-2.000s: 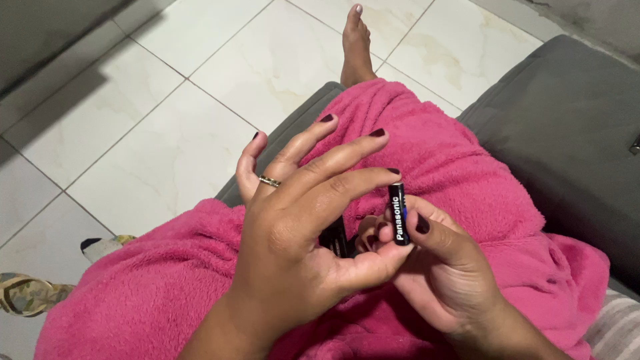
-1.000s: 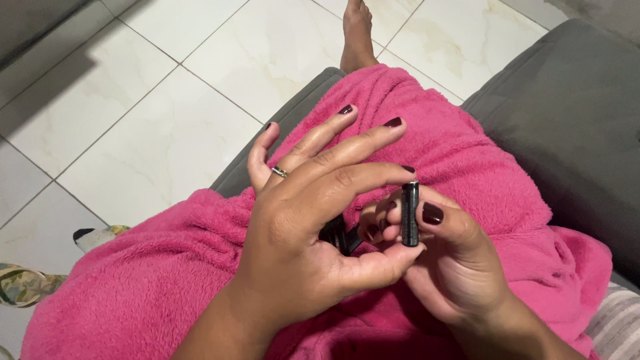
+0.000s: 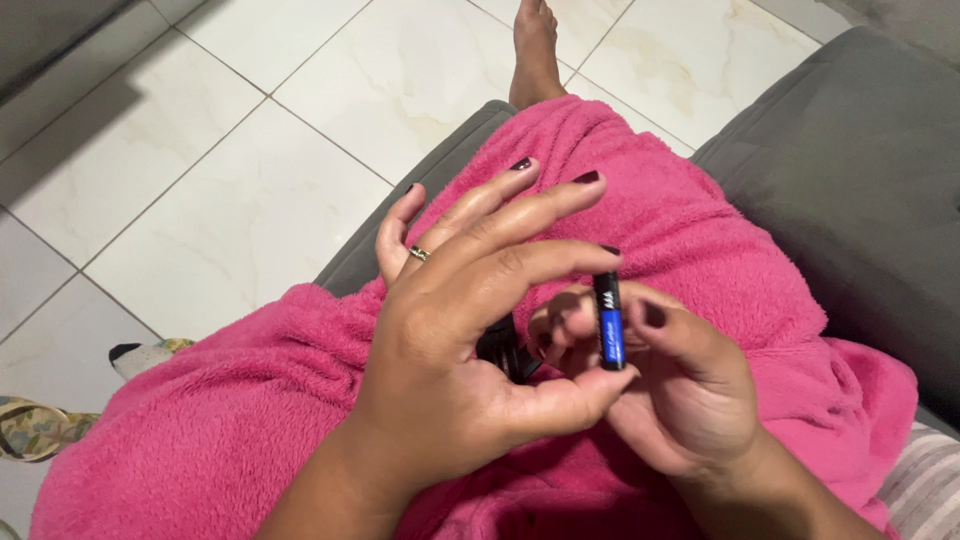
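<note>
An AAA battery (image 3: pixel 610 322), black with a blue band, stands nearly upright between the index fingertip and thumb of my left hand (image 3: pixel 457 330); its other three fingers are spread. My right hand (image 3: pixel 675 375) is at the battery's right side, its thumb and curled fingers close about the battery's middle; whether they press on it I cannot tell. Behind my left hand, a black object (image 3: pixel 501 349) shows in part above my lap; most of it is hidden and I cannot tell what it is.
A pink fleece blanket (image 3: pixel 225 420) covers my lap. A bare foot (image 3: pixel 535 56) rests on the white tiled floor (image 3: pixel 247 217). Grey upholstery (image 3: pixel 832 150) lies to the right, with striped fabric (image 3: pixel 926 472) at the lower right. Patterned fabric items (image 3: pixel 37 431) lie on the floor at left.
The battery has turned about its long axis: its maker's name faced me two seconds ago, and now the blue band does. My left index finger and thumb have stayed at its ends.
</note>
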